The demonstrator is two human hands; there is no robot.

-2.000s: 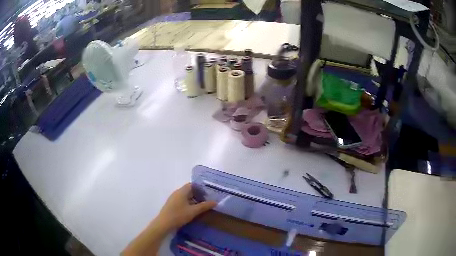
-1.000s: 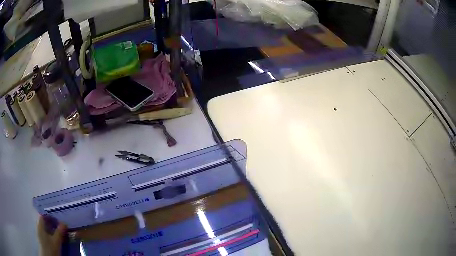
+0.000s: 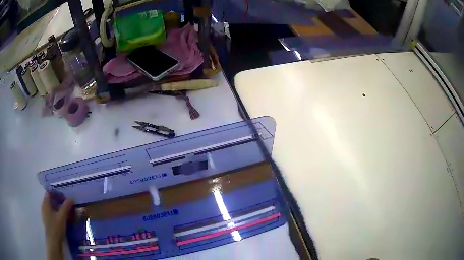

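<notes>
The clear bluish sewing template (image 3: 168,175) lies open in front of me, its upper leaf with two long black-and-white edged slots and a small dark rectangle, its lower leaf with white and red lines. A brown strip (image 3: 178,190) shows between the leaves. The upper leaf's right end overlaps the cream board's edge. My left hand (image 3: 56,218) grips the template's left side near the upper leaf's lower corner; fingers under the sheet are partly hidden. My right hand is out of the picture.
Thread snips (image 3: 154,129) lie behind the template. A tray holds a phone (image 3: 152,62), pink cloth (image 3: 185,53) and a green packet (image 3: 140,30). Thread cones (image 3: 48,77), tape rolls (image 3: 77,111) and a bottle (image 3: 76,61) stand at left. The large cream board (image 3: 346,152) fills the right.
The view has swung right, then shifted slightly, bringing the cream board in and taking the fan out. More of the lower leaf shows. My left hand still holds the template's left side.
</notes>
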